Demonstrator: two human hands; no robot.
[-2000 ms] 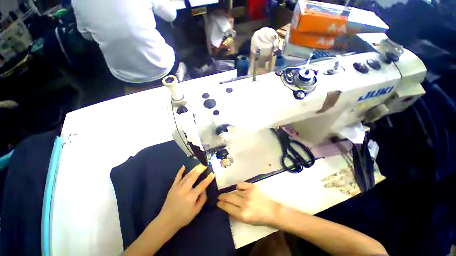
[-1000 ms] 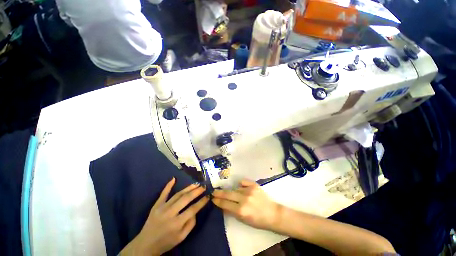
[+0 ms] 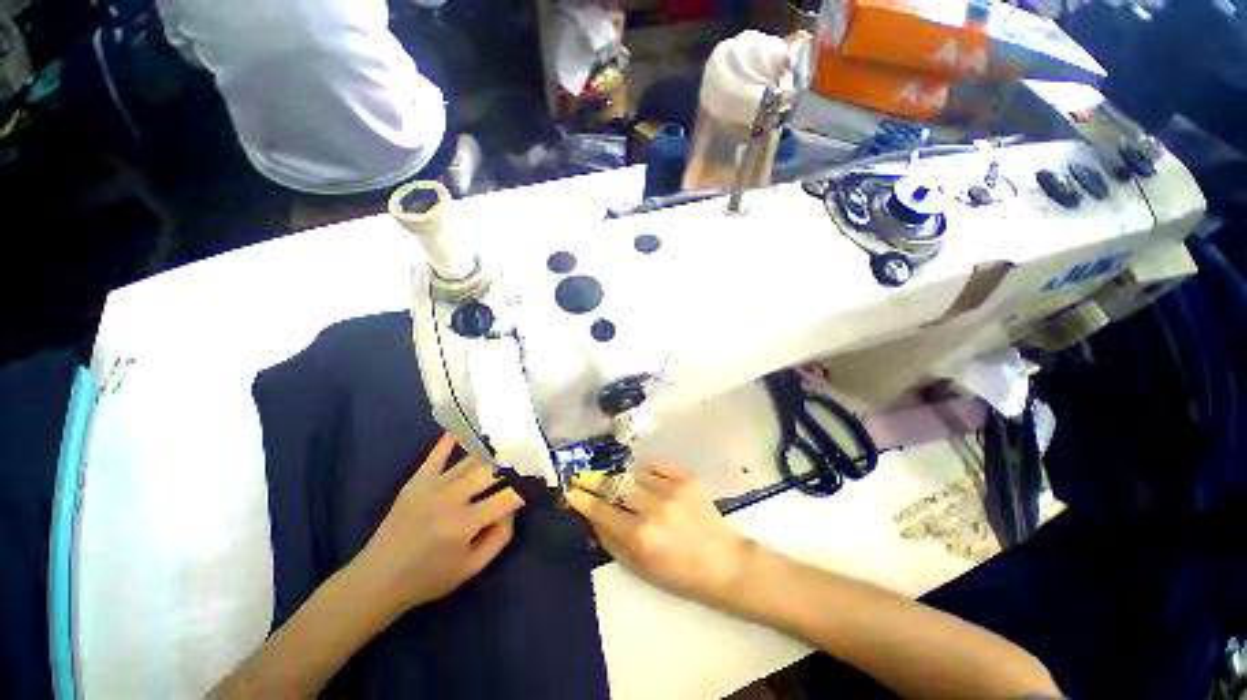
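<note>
A dark garment panel [image 3: 369, 451] lies on the white table and runs under the head of the white sewing machine [image 3: 739, 294]. My left hand [image 3: 445, 527] lies on the panel left of the needle area, fingers bent, fingertips pressing the cloth. My right hand [image 3: 663, 527] is at the panel's right edge, its fingertips close beside the presser foot area. Whether it pinches the cloth is hidden. The needle is hidden by the head and fingers. A narrow dark strip [image 3: 759, 496] runs right from behind my right hand.
Black-handled shears [image 3: 825, 440] lie under the machine arm. Dark scraps [image 3: 1009, 472] hang at the right end. A thread cone [image 3: 745, 82] and orange-white boxes [image 3: 903, 55] stand behind the arm. A person in white [image 3: 308, 89] is beyond the table [image 3: 178, 397]. Dark cloth heaps [image 3: 1149, 533] lie right.
The panel has moved away from me, its far edge now further up the table. My left hand has shifted slightly up and left. My right fingertips have moved up closer to the presser foot.
</note>
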